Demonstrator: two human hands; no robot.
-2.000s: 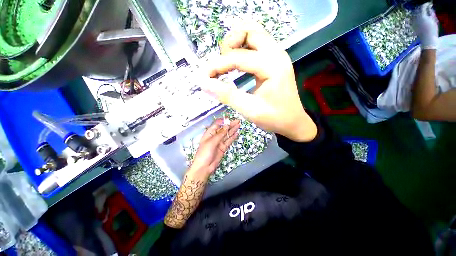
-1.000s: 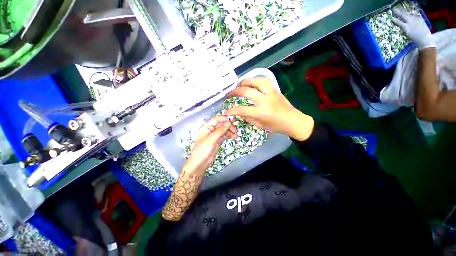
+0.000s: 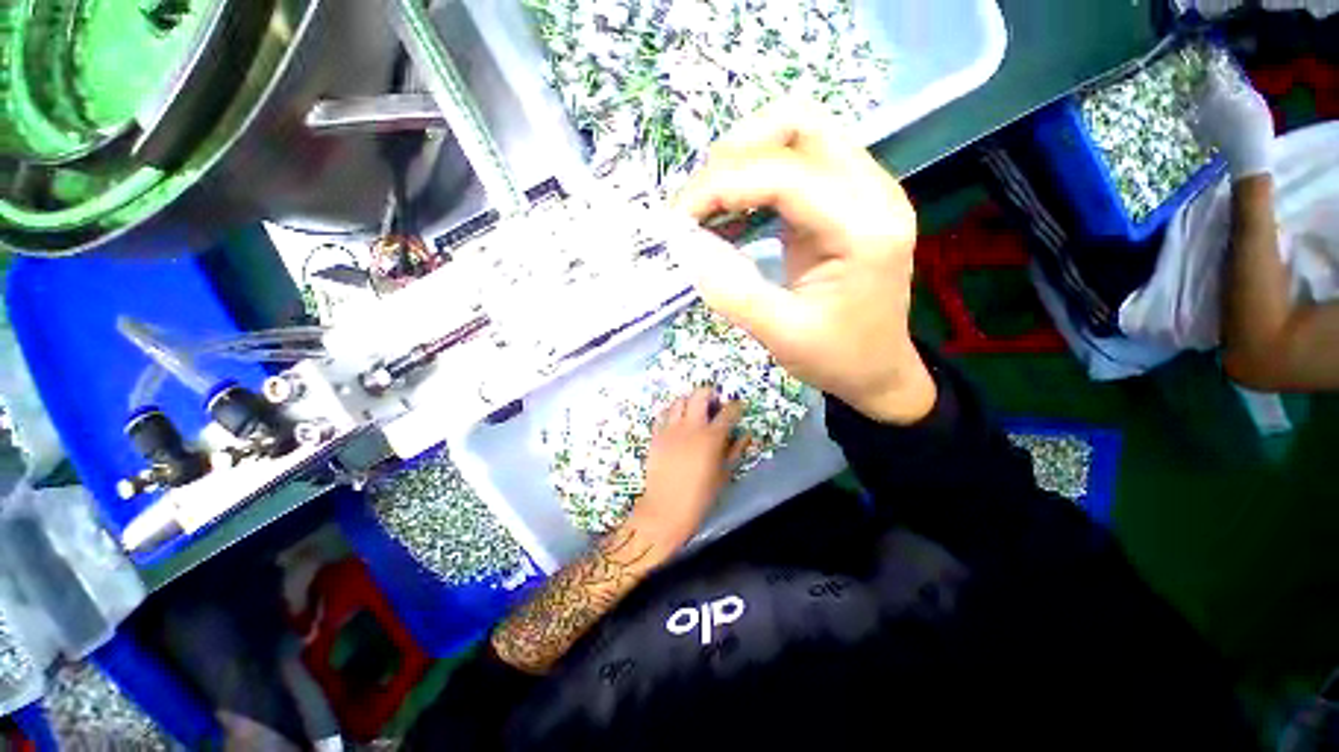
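My right hand (image 3: 825, 257) is raised at the bright metal fixture (image 3: 565, 265) of the machine, with thumb and fingers curved and their tips close together at its right end. Glare hides whether a part is between them. My left hand (image 3: 687, 467), below the tattooed forearm's wrist, is palm down in the near bin (image 3: 514, 507), a translucent tub of small white-grey and green parts (image 3: 588, 456). Its fingertips are among the parts, and whether they hold one cannot be seen.
The steel bowl feeder (image 3: 279, 162) and feed rail (image 3: 463, 103) stand upper left. A larger translucent tub (image 3: 947, 52) of parts lies beyond the fixture. Air fittings (image 3: 235, 419) are at left. A gloved coworker's hand (image 3: 1234, 125) is over a blue crate (image 3: 1087, 162) at right.
My hands were together over the near bin one second ago. My right hand has moved up to the fixture, and my left hand has turned palm down and lowered into the parts.
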